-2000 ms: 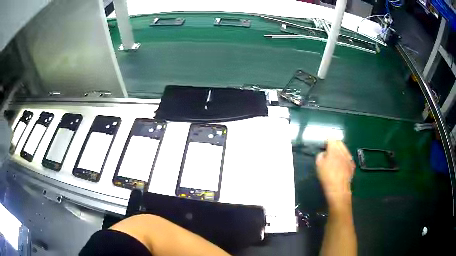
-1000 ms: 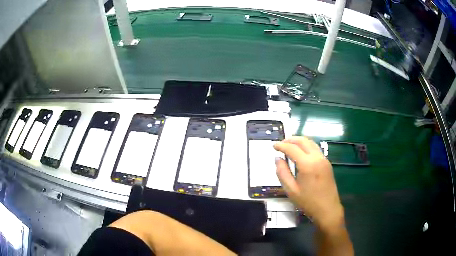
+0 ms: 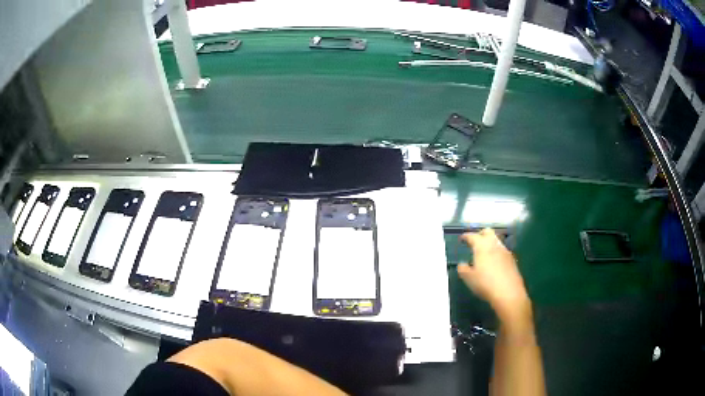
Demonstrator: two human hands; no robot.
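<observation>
Black phone middle frames lie side by side on the white infeed belt (image 3: 413, 271); the rightmost frame (image 3: 347, 304) is nearest the belt's end. My right hand (image 3: 491, 271) is over the green conveyor (image 3: 572, 209) just right of that end. Its fingers are at a partly hidden dark frame (image 3: 456, 230); whether they grip it is not clear. Another frame (image 3: 606, 258) lies farther right on the conveyor. My left forearm crosses the bottom edge, and the left hand is out of the picture.
Black flaps lie at the belt's far edge (image 3: 325, 168) and near edge (image 3: 309, 340). A set-aside frame (image 3: 456, 122) lies tilted beyond the belt's end with shiny scraps. A white post (image 3: 504, 66) stands behind. Machine housing (image 3: 93, 93) is at left. Thin pale rods lie on the far conveyor.
My right hand has left the newest frame on the white belt and moved right and back over the conveyor. The row has shifted left. A further frame has appeared at right.
</observation>
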